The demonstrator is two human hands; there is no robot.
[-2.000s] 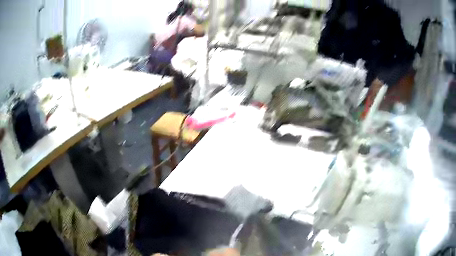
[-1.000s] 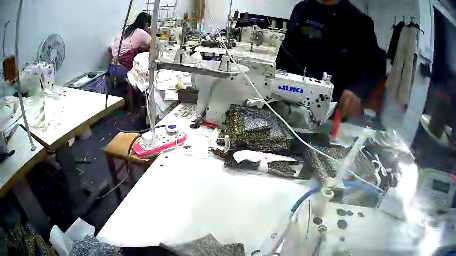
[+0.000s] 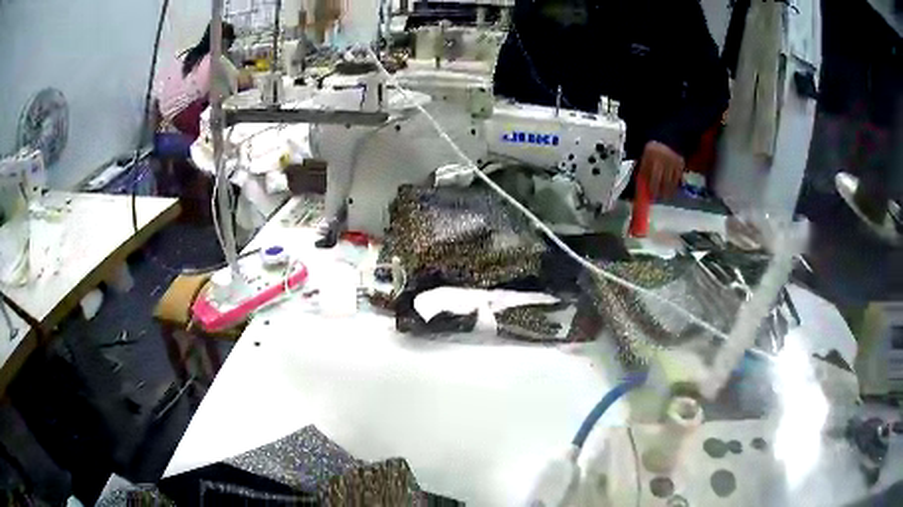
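Speckled fabric, grey-silver with a brown-gold part and black beside it, lies at the near edge of the white table, cut off by the bottom of the picture. My left hand and my right hand are not in view. The near sewing machine head, white with dark round holes on top, is at the bottom right; its needle area is out of the picture.
Speckled fabric pieces are piled at the back, with a white piece in front. A pink-edged tray is at the left table edge. Another person's hand is at a red object beside a JUKI machine. A blue hose rises near the machine.
The view has turned right and steadied. The speckled fabric at the near edge shows more than before. The other person's hand and the red object now stand more clearly beside the far machine.
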